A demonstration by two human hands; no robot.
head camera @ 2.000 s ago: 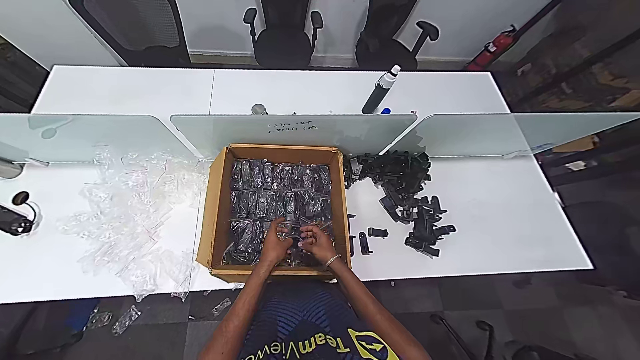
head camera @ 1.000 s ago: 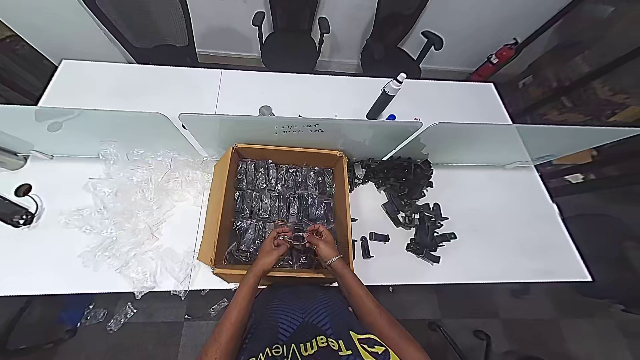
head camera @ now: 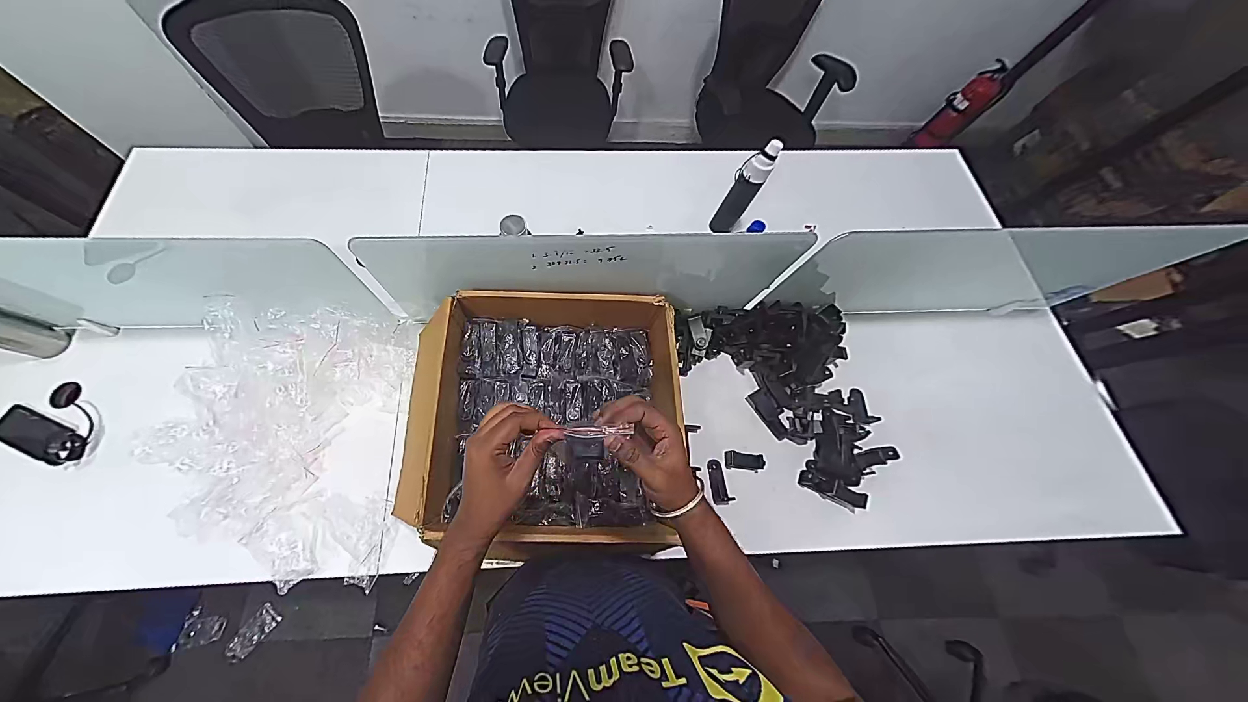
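Observation:
Between my fingers I hold a clear plastic bag (head camera: 593,432) with a reddish strip along its top; a dark item shows just below it. My left hand (head camera: 509,466) pinches one end of the bag, and my right hand (head camera: 651,456) grips the other. Both are over an open cardboard box (head camera: 413,458), in which rows of bagged black parts (head camera: 554,351) lie. On the table right of the box is a heap of loose black plastic parts (head camera: 790,341), with two single pieces (head camera: 745,460) nearer the box. Many empty clear bags (head camera: 283,419) are spread to its left.
A glass divider (head camera: 585,268) with handwriting stands behind the box on the white table (head camera: 975,439). Beyond it are a dark bottle with a white cap (head camera: 746,187) and office chairs (head camera: 558,88). A black device with a cable (head camera: 44,436) lies at far left. Some bags are on the floor.
My hands have stayed over the box. The bag's top edge is now stretched between them more plainly than two seconds ago.

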